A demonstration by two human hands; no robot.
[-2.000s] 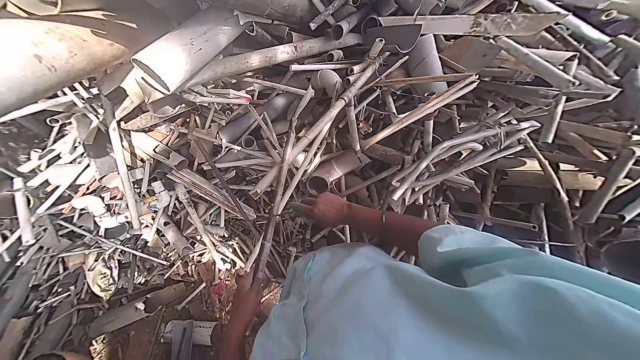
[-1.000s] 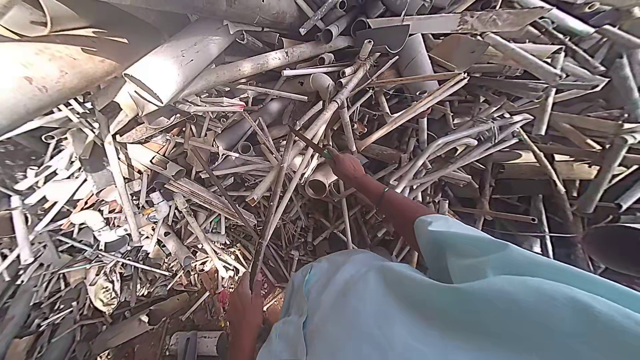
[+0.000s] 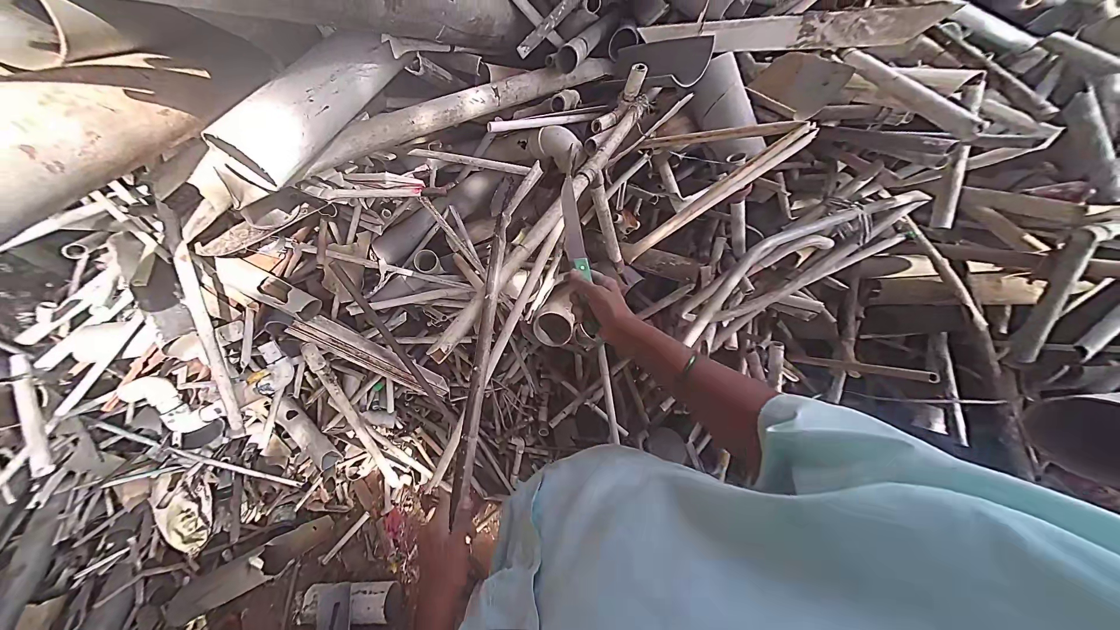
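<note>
My right hand (image 3: 600,304), near the middle of the view, is closed around the green handle of a knife (image 3: 574,229). Its blade points up and slightly left, over pale thin pipes or sticks. Low in the view, my left hand (image 3: 444,560) grips the lower end of a long, narrow, dark stick or pipe strip (image 3: 481,367), which slants up and slightly right over the heap. Just left of the right hand lies an open pipe end (image 3: 554,325); a grey pipe elbow (image 3: 556,144) is above the blade. The fingers of my left hand are blurred.
Scrap plastic pipes and split pieces are heaped all around. Large pipes (image 3: 306,105) lie at the upper left, a bundle of thin bent pipes (image 3: 787,254) at the right. White fittings (image 3: 166,398) sit at the left. Light blue cloth (image 3: 744,534) covers the lower right.
My right hand has moved up from beside the long strip. The knife, angled up and left one second ago, now points more upright. My left hand stays low, holding the strip.
</note>
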